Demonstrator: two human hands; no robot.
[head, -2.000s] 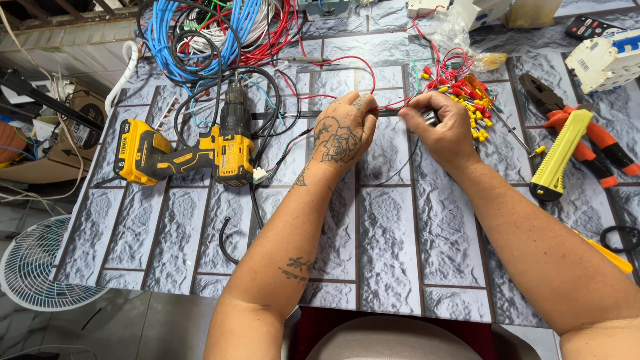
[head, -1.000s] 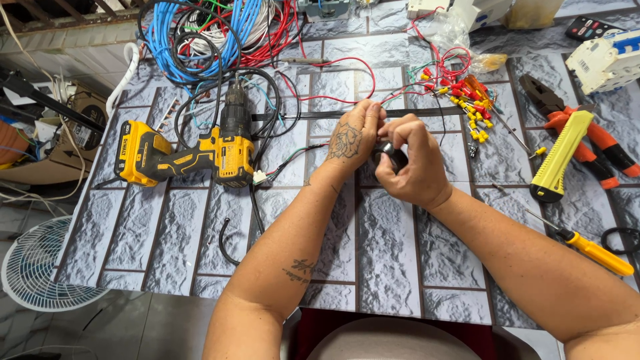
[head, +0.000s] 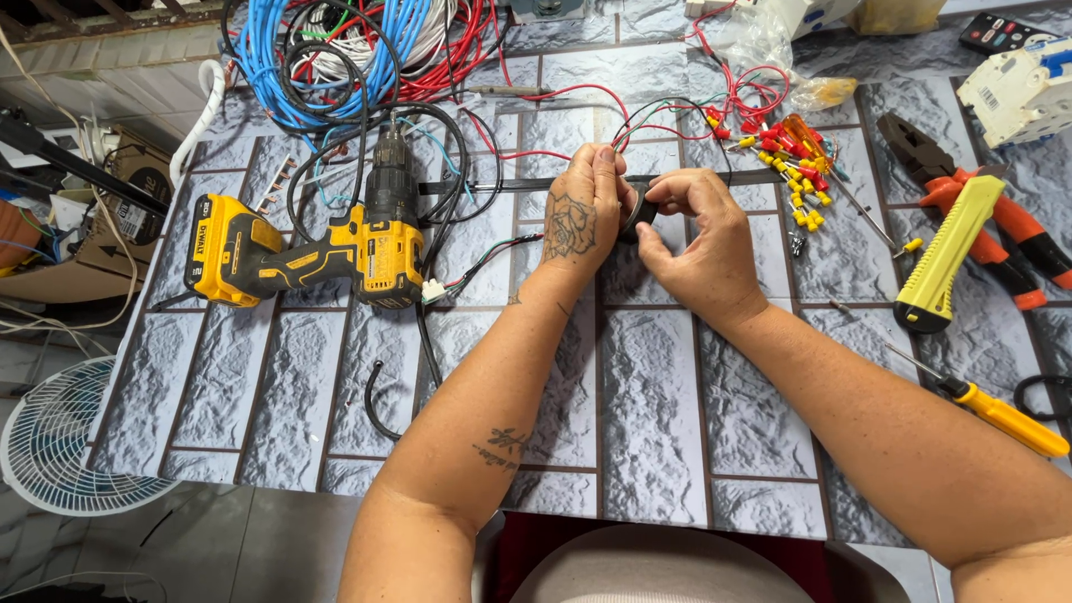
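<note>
My left hand (head: 584, 209), with a flower tattoo on its back, pinches a thin wire bundle (head: 526, 239) whose white connector (head: 433, 291) lies beside the drill. Coloured wires (head: 649, 121) rise beyond its fingertips. Against these fingers my right hand (head: 699, 239) holds a roll of black tape (head: 643, 213) by its rim, thumb below and fingers above. The exact spot where tape and wires meet is hidden by the fingers. A flat black strip (head: 749, 177) lies on the table behind both hands.
A yellow cordless drill (head: 389, 260) and coiled cables (head: 335, 59) are at left. Crimp terminals (head: 804, 176), orange-handled pliers (head: 963, 197), a yellow utility knife (head: 950, 251) and a yellow screwdriver (head: 1005, 419) lie at right. Breakers (head: 1017, 96) and a remote (head: 1001, 35) stand farther back. A fan (head: 63, 435) is below, left.
Two seconds ago my hands were slightly apart over the black strip. My right hand has come down and in beside the left, and the tape roll has turned in its fingers since one second ago.
</note>
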